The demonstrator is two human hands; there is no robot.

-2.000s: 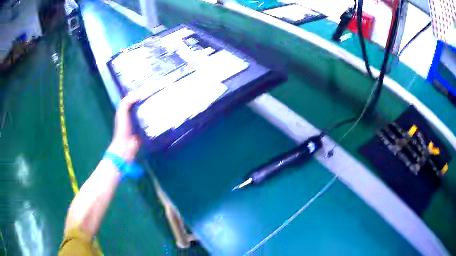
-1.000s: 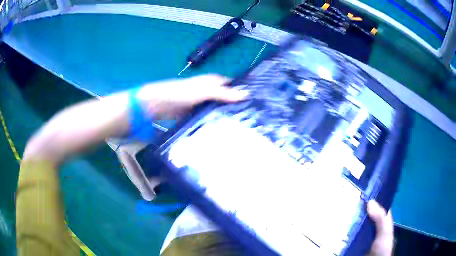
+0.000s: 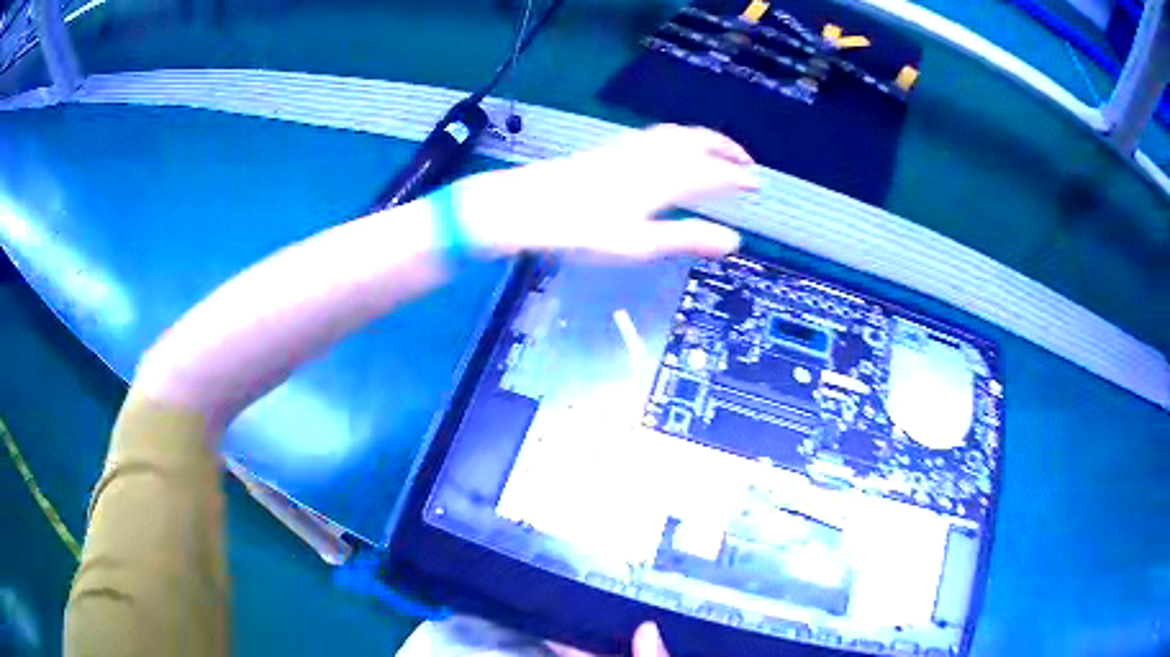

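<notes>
The open laptop base (image 3: 577, 475) lies on its black pad (image 3: 513, 580) on the bench, turned slightly, with the dark motherboard (image 3: 757, 417) across its upper right part. My left hand (image 3: 642, 193), with a blue wrist strap (image 3: 452, 225), reaches over the base's far left edge. Its fingers are apart and nothing shows in them. Of my right hand (image 3: 649, 640), only a fingertip or so shows at the pad's near edge. The rest is cut off by the picture's bottom, so its grip cannot be told.
The black electric screwdriver (image 3: 436, 157) lies beyond my left forearm, its tip hidden, with a cord running up. A ribbed whitish strip (image 3: 1052, 302) crosses behind the base. Beyond it is a black mat (image 3: 821, 141) with small boards (image 3: 738, 49) and yellow tape tabs (image 3: 908, 77).
The laptop base, tilted in both hands a second ago, now lies on the bench. My left hand has let go of its far left edge and moved toward the mat. My right hand has moved to the near edge.
</notes>
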